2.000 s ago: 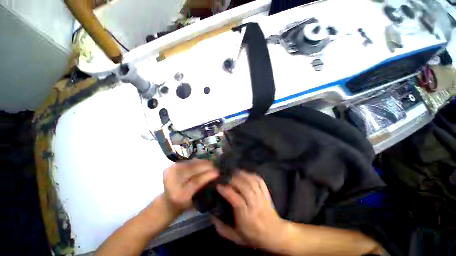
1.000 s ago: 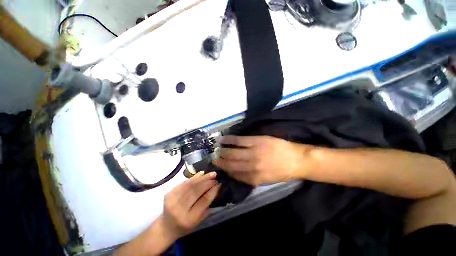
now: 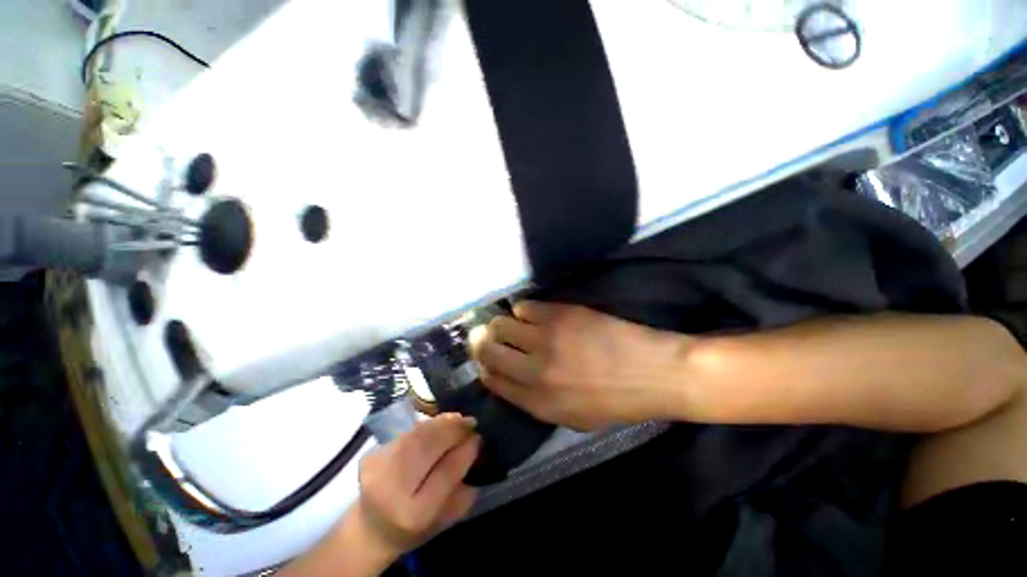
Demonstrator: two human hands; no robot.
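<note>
A black garment point(image 3: 777, 254) lies along the front of the white sewing machine point(image 3: 372, 169) and hangs over the table edge. My left hand point(image 3: 417, 479) pinches the garment's left end just in front of the needle area point(image 3: 422, 378). My right hand point(image 3: 563, 366) grips the cloth right beside the needle area, fingers curled and pointing left. The needle and presser foot are partly hidden by my fingers and blurred. A wide black strip point(image 3: 563, 135) drapes over the machine head and meets the garment.
A dark curved guard point(image 3: 242, 521) stands left of my left hand. A grey post point(image 3: 56, 242) reaches in at the left. A plastic-wrapped item point(image 3: 940, 180) lies on the table at the right. A thin black cable is at the upper left.
Since two seconds ago, my right hand has moved up to the needle area and the cloth now lies beside it. The view has come closer to the machine. My left hand has moved slightly down.
</note>
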